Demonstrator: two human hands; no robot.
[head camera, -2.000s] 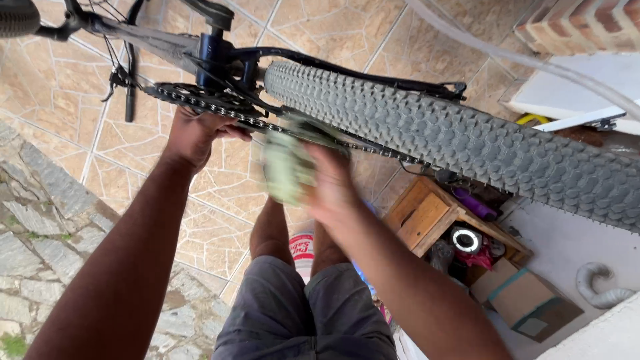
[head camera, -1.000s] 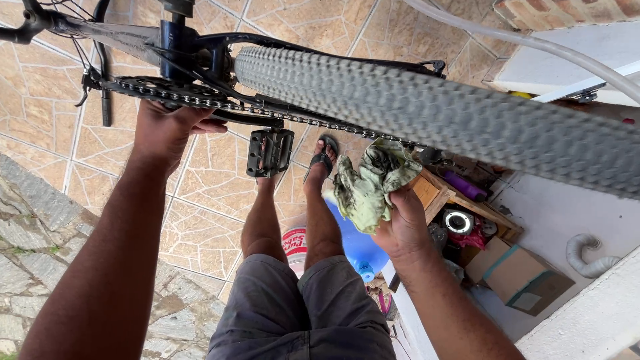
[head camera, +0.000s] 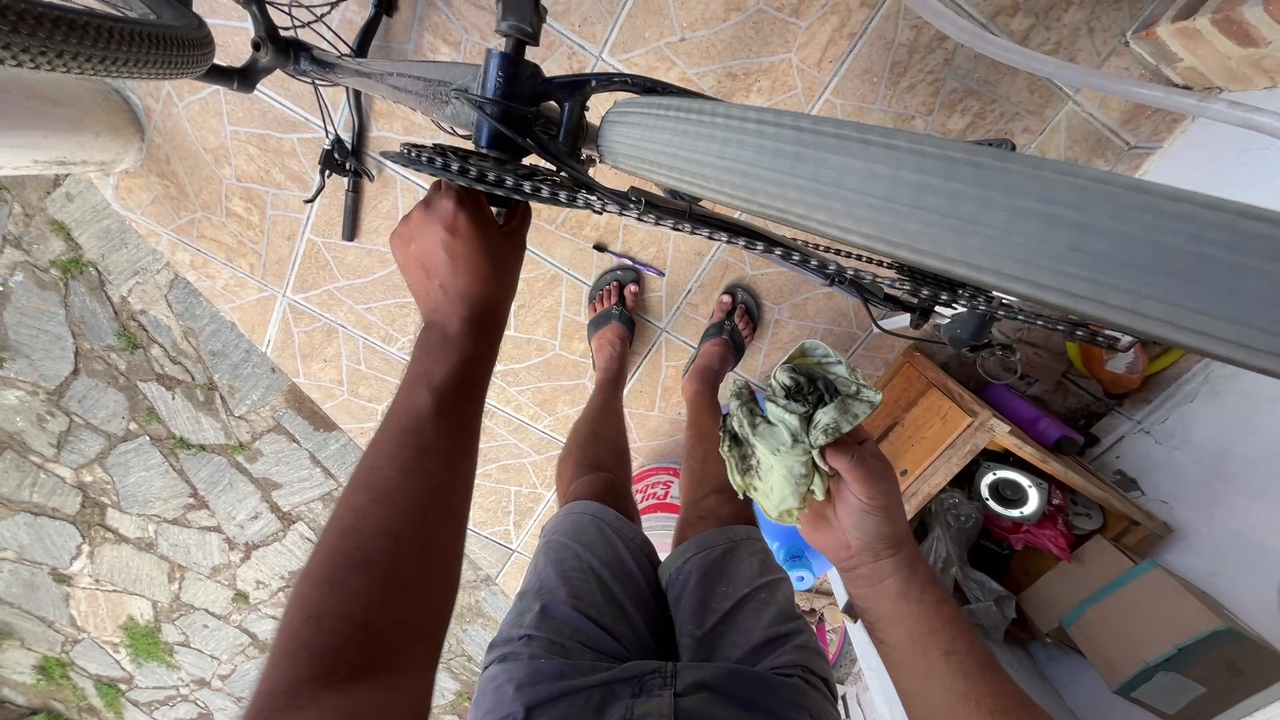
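Observation:
My left hand (head camera: 460, 250) is up against the underside of the chainring (head camera: 440, 165), its fingers curled near the crank; what they grip is largely hidden. In my right hand (head camera: 865, 500) is a pale green cloth (head camera: 790, 430) with black grease stains, held below the chain and apart from it. The bicycle chain (head camera: 690, 222) runs from the chainring to the rear derailleur (head camera: 968, 328). Beside it, the rear tire (head camera: 900, 200) looks blurred, its tread smeared into streaks. The blue bicycle frame (head camera: 500, 105) stands above my left hand.
On the tiles near my sandaled feet lies a toothbrush (head camera: 630, 260). A wooden cabinet (head camera: 925, 430) with odds and ends, a cardboard box (head camera: 1150, 620) and a purple bottle (head camera: 1032, 418) are at the right. A bucket (head camera: 657, 500) stands behind my legs. A clear hose (head camera: 1080, 72) crosses the upper right.
My right hand with the cloth has moved off the chain, where it was two seconds ago. The pedal seen one second ago below the chain is out of sight there. The tire's tread has blurred.

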